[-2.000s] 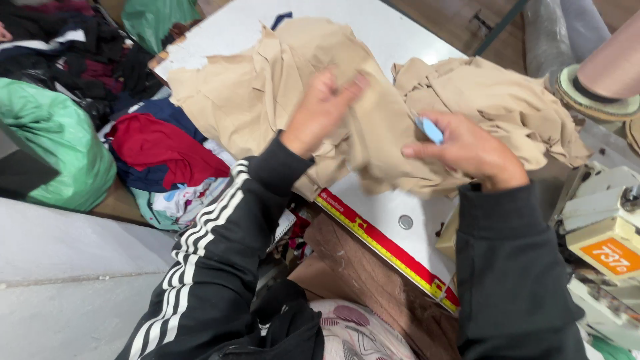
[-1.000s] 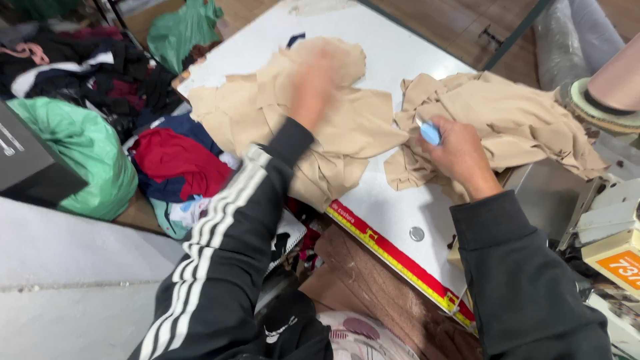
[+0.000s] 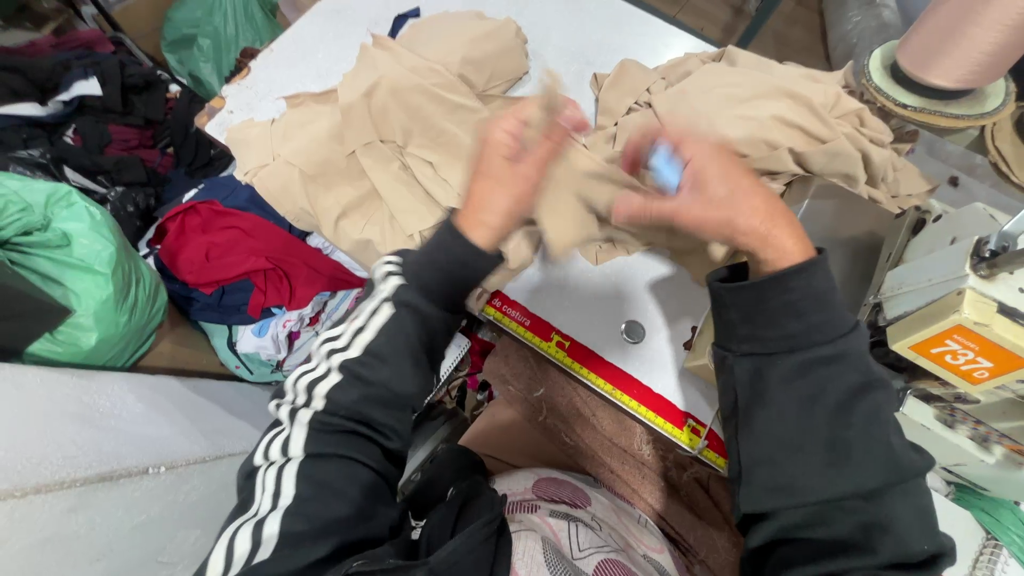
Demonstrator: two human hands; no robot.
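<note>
My left hand [image 3: 520, 164], blurred by motion, pinches a beige fabric piece [image 3: 568, 200] that hangs between my two hands. In my right hand [image 3: 704, 188] is a small light-blue tool [image 3: 665, 166]; its kind and its tip are too blurred to tell. Whether my right fingers also touch the hanging cloth cannot be made out. Flat beige cut pieces [image 3: 392, 120] lie overlapped on the white table [image 3: 576, 24] to the left and behind my left hand. A heaped beige fabric pile [image 3: 760, 112] lies behind and to the right of my right hand.
A measuring tape strip [image 3: 600, 380] runs along the table's near edge, beside a round metal disc [image 3: 632, 331]. At right stand a sewing machine [image 3: 960, 336] and a thread cone [image 3: 956, 44]. Left are a green plastic bag [image 3: 72, 264], red cloth [image 3: 240, 248] and dark garments [image 3: 104, 112].
My left hand has moved from over the left beige pieces toward my right hand, and a beige piece now hangs from it. The blue tool stays in my right hand.
</note>
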